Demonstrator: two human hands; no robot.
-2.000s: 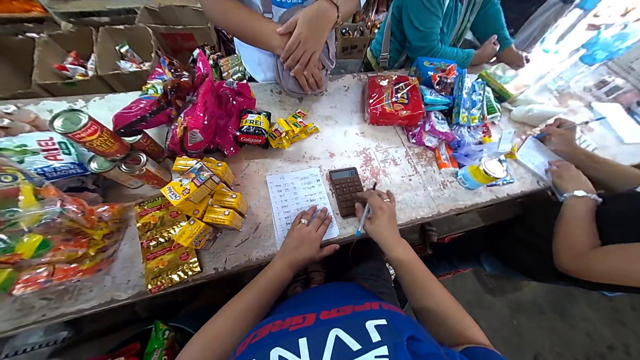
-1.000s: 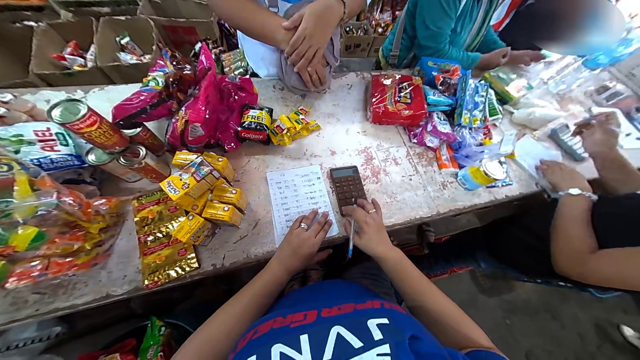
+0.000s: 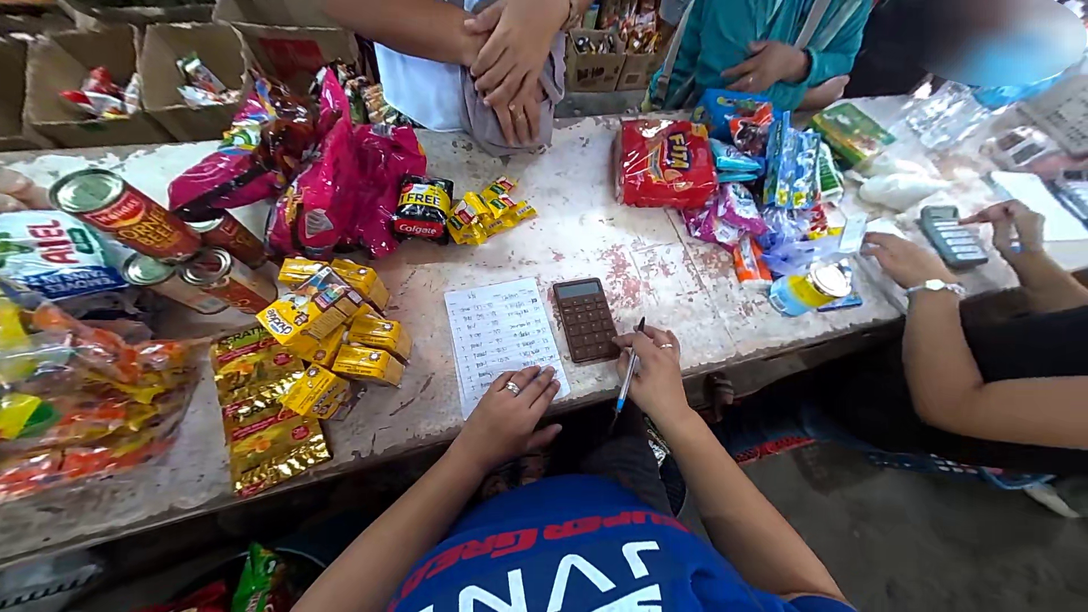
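Observation:
My left hand rests, fingers spread, on the lower edge of a handwritten sheet of paper on the worn counter. My right hand holds a blue pen, its fingers near the lower right corner of a brown calculator. The calculator lies just right of the sheet. Left of the sheet are small yellow boxes in a pile and a strip of gold sachets. Beyond the sheet lie a black Colgate pack and yellow sachets.
Food cans, pink packs and a clear bag of snacks crowd the left. A red pack and mixed goods stand right of centre. One person stands across the counter; at right, a co-worker's hands are at a grey calculator.
My right hand has moved off the calculator's lower keys, to its right. The co-worker at right was writing on paper two seconds ago and now has a hand at the grey calculator.

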